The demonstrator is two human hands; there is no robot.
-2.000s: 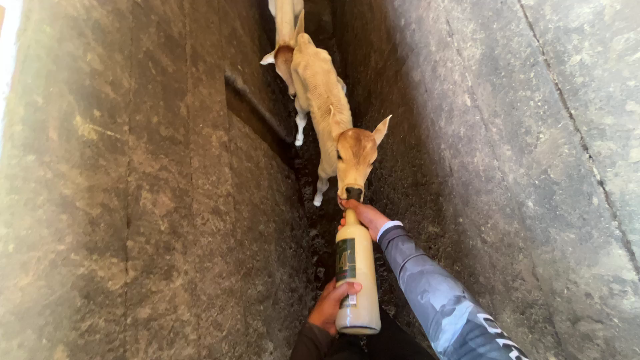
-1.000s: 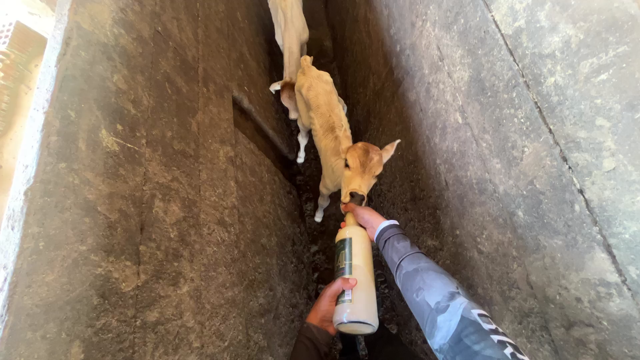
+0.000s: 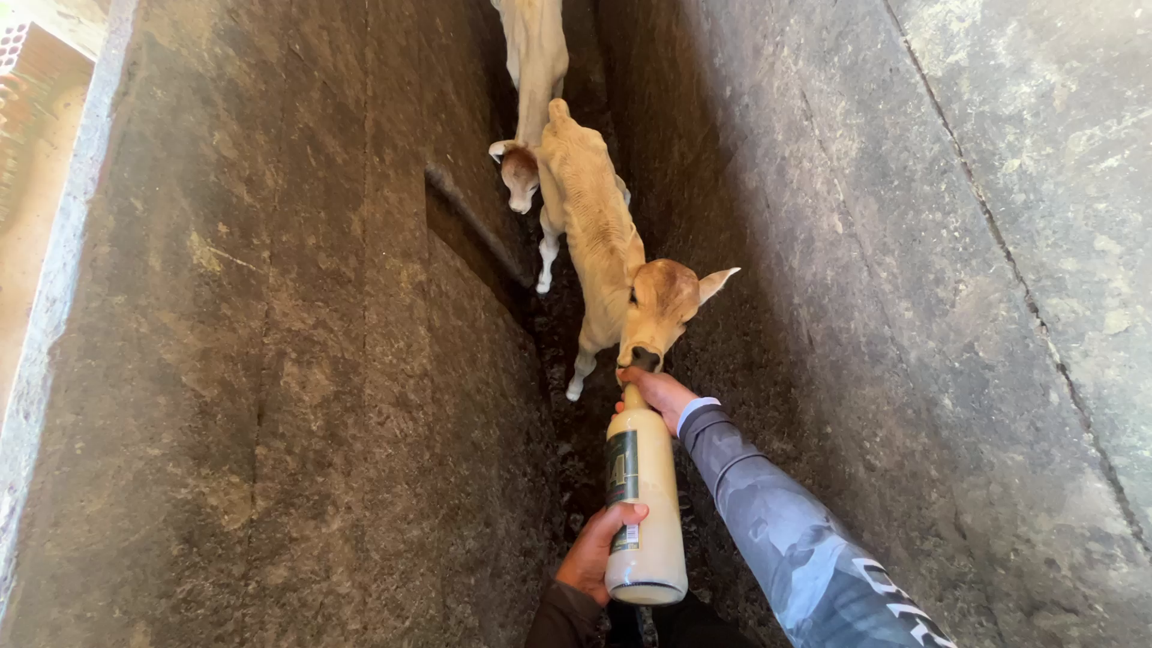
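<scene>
A glass bottle (image 3: 661,504) of milky liquid, bearing a dark label, points neck-up toward a tan calf (image 3: 589,193). My left hand (image 3: 594,549) grips the lower part of the bottle from its left side. Around the neck, close under the calf's muzzle, my right hand (image 3: 657,394) is closed. The bottle's mouth is hidden at the calf's lips. Behind, a paler calf (image 3: 537,54) stands with its brown head lowered beside the first calf's hindquarters.
Tall, rough walls flank the narrow passage: a brown left wall (image 3: 315,360) with a slot-like recess (image 3: 472,238), and a grey right wall (image 3: 918,270) with a long crack. The dark floor (image 3: 562,360) looks wet. Hollow bricks (image 3: 40,67) lie beyond the left wall.
The paler calf's head has come into clearer view at the left of the tan calf's rump. Both hands keep hold of the bottle at the tan calf's mouth.
</scene>
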